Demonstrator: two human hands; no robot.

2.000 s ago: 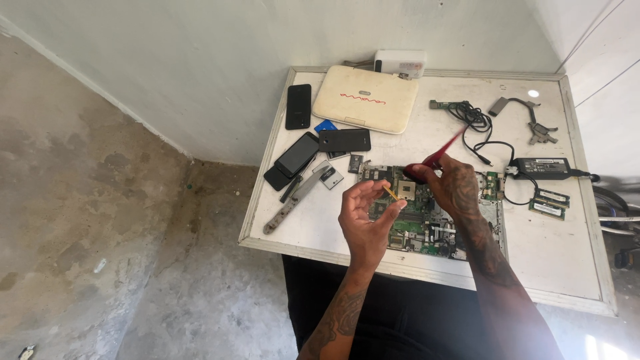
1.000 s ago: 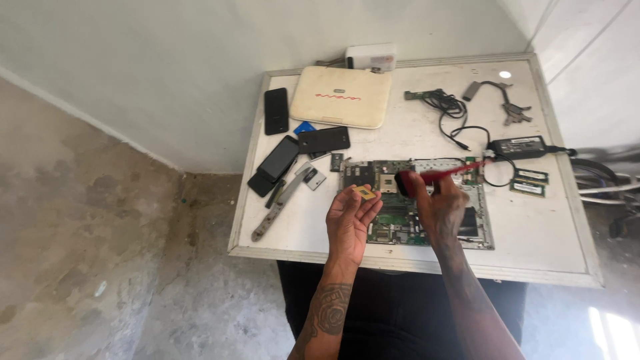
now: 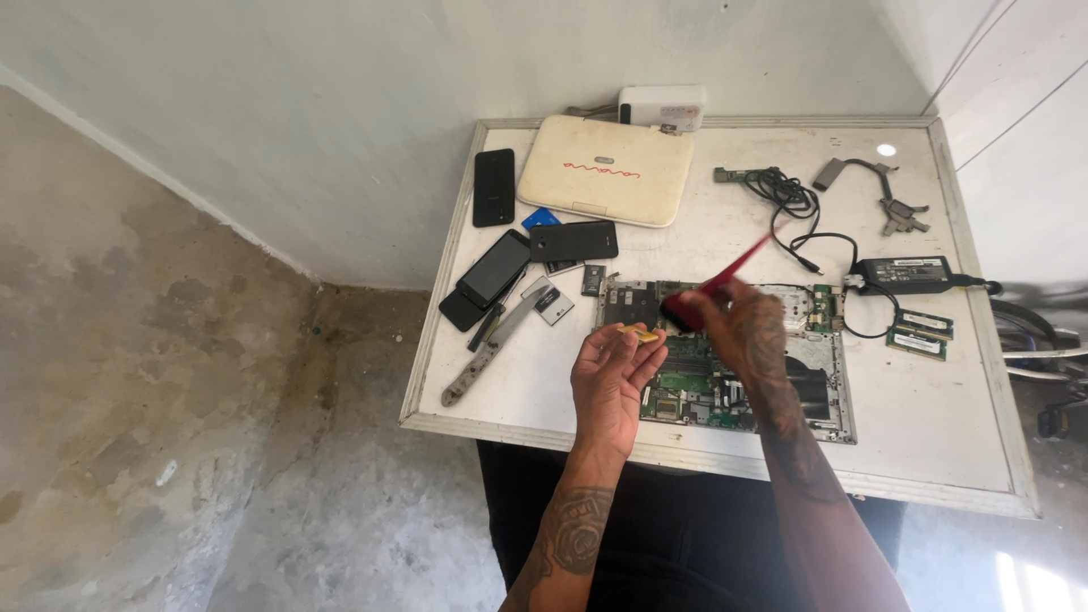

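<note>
My left hand (image 3: 614, 374) pinches a small square yellowish chip, seemingly a processor (image 3: 637, 333), between thumb and fingers above the left part of a laptop motherboard (image 3: 680, 382). The board sits in its open chassis near the table's front edge. In my right hand (image 3: 739, 323) is a red-handled brush (image 3: 733, 270), blurred, its dark head (image 3: 677, 314) just right of the chip. Whether the head touches the chip I cannot tell. My right hand and forearm hide part of the board.
Left on the white table (image 3: 535, 399) are phones (image 3: 495, 187), a knife (image 3: 489, 361), and phone batteries (image 3: 548, 302). Behind lie a cream laptop (image 3: 608, 170) and a white box (image 3: 667, 106). Rightward are cables (image 3: 786, 195), a heatsink (image 3: 901, 212), a power adapter (image 3: 905, 274) and memory modules (image 3: 916, 342).
The brush's handle has swung from pointing right to pointing up and right. Its head is close to the chip, which stays in my left hand.
</note>
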